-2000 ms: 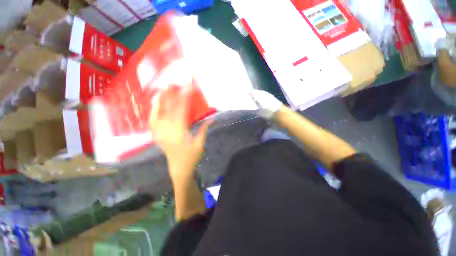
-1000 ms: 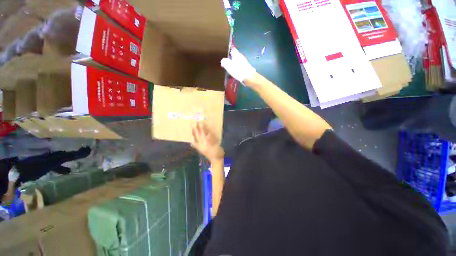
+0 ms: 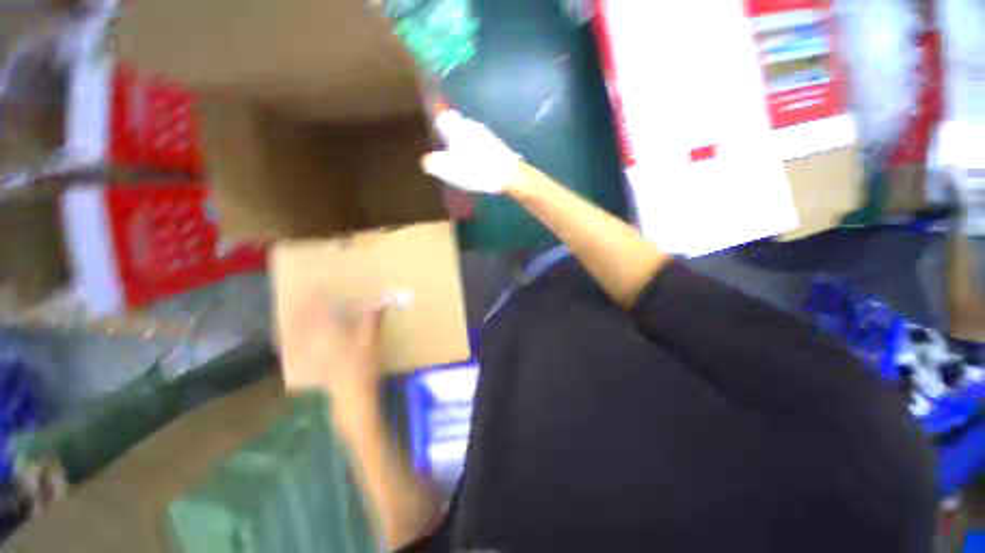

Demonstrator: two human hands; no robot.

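An open retail carton (image 3: 367, 167), plain brown inside, stands at upper left with its opening towards me. Its brown flap (image 3: 427, 308) hangs over the bench's near edge. My left hand (image 3: 340, 340), bare and blurred, lies over the flap's left part; its finger positions are unclear. My right hand (image 3: 473, 154), in a white glove, grips the carton's right side edge. The inside looks dark and I see no contents.
Red and white open cartons (image 3: 167, 238) stand at left. Flattened white and red cartons (image 3: 707, 162) lie right on the green bench (image 3: 540, 119). Small green packets (image 3: 437, 38) lie behind my right hand. Green-wrapped bale (image 3: 270, 486) and a blue crate (image 3: 443, 416) are below. A person's arm (image 3: 961, 281) shows at far right.
The red carton seen flat and blurred earlier now stands open. Since one second ago, the carton, its flap and both hands appear further left, and the whole view has shifted.
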